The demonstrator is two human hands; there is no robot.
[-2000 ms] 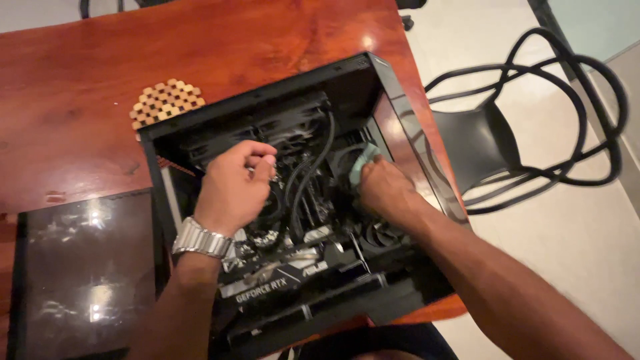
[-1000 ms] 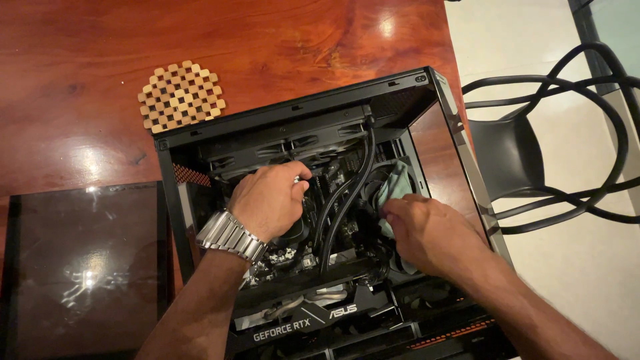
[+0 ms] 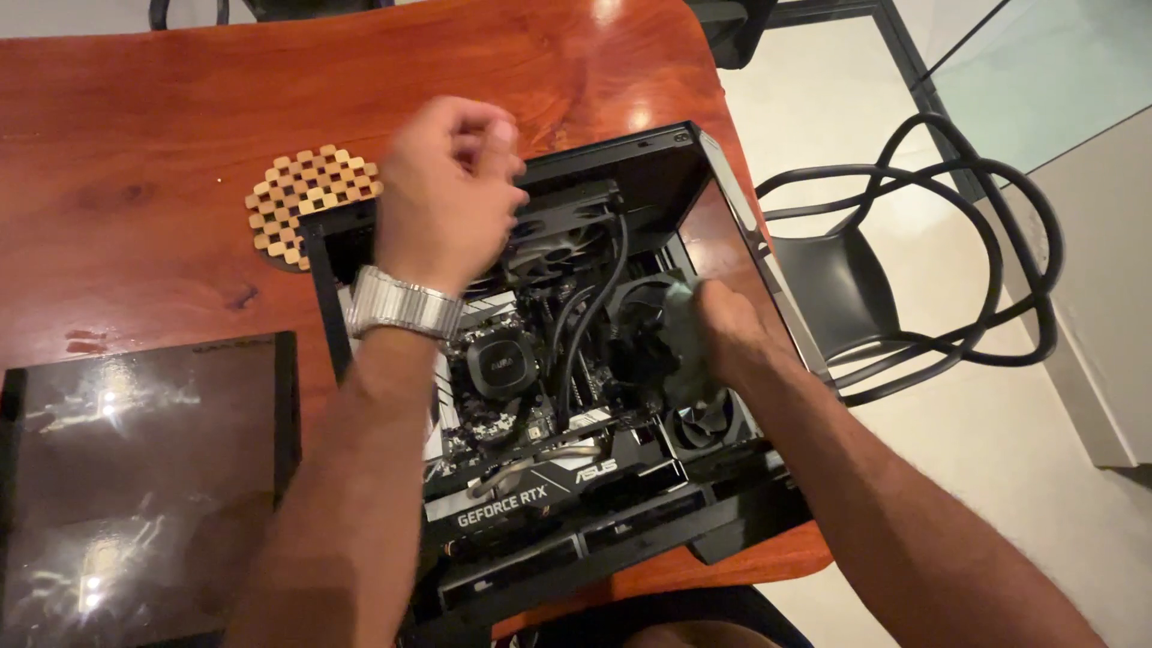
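A black desktop computer case point(image 3: 621, 157) lies on its side with its interior exposed. Inside are a round-cornered CPU cooler pump point(image 3: 501, 362) with black tubes, an ASUS GeForce RTX graphics card point(image 3: 540, 490) and several fans, one at the lower right point(image 3: 704, 421). My left hand point(image 3: 450, 189), blurred and wearing a metal-band watch point(image 3: 405, 304), is raised over the case's upper left edge with fingers curled; whether something small is between them cannot be told. My right hand point(image 3: 727, 328) grips a pale green cloth point(image 3: 686, 337) against the fans on the right of the interior.
A dark, glossy side panel point(image 3: 153, 477) lies on the red wooden table point(image 3: 135, 171) at left. Behind the case's upper left corner is a checkered wooden trivet point(image 3: 310, 193). A black chair point(image 3: 837, 279) with looping arms stands on the floor at right.
My left hand has risen from over the case's interior to its upper edge, uncovering the cooler pump. My right hand stays at the fan side with the cloth. The view has shifted.
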